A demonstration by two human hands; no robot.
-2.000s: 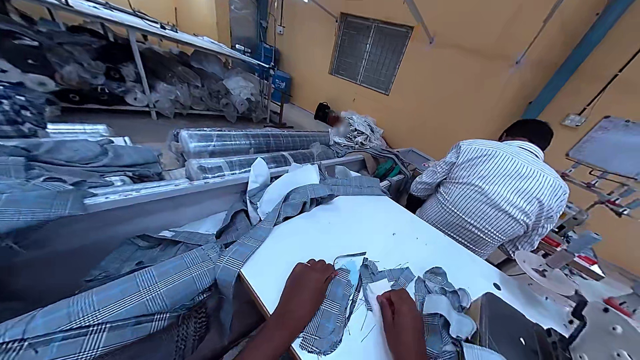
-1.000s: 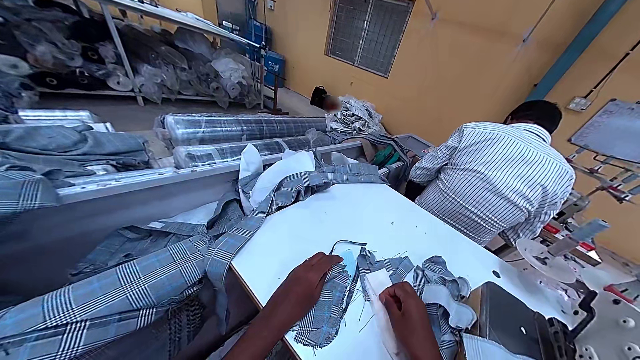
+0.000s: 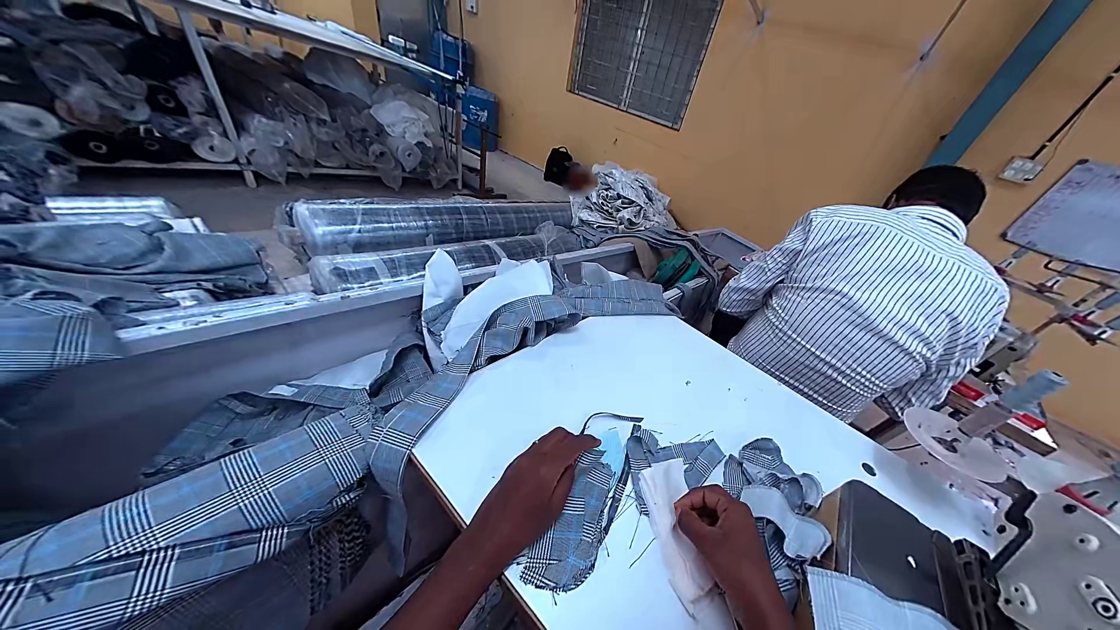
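My left hand (image 3: pixel 549 472) rests on a cut piece of grey checked fabric (image 3: pixel 573 529) on the white tabletop (image 3: pixel 560 376); whether its fingers grip the cloth is not plain. A light blue piece (image 3: pixel 612 451) shows beside its fingertips. To the right, my right hand (image 3: pixel 713 516) has its fingers closed at the edge of a white cloth strip (image 3: pixel 667 490), which hangs down toward me. Checked scraps (image 3: pixel 696 459) lie behind that strip, and curled checked and white pieces (image 3: pixel 774 490) are heaped just right of my right hand. Loose threads are scattered between the pieces.
Long checked fabric (image 3: pixel 219 481) drapes over the table's left edge and a grey trough (image 3: pixel 236 341). Wrapped fabric rolls (image 3: pixel 429 223) lie beyond. A co-worker in a striped shirt (image 3: pixel 875 297) is at the right, facing away. Part of a sewing machine (image 3: pixel 1063 560) stands at the lower right.
My right hand has shifted slightly down along the white strip, which now shows more of its upper part. My left hand stays near the checked piece.
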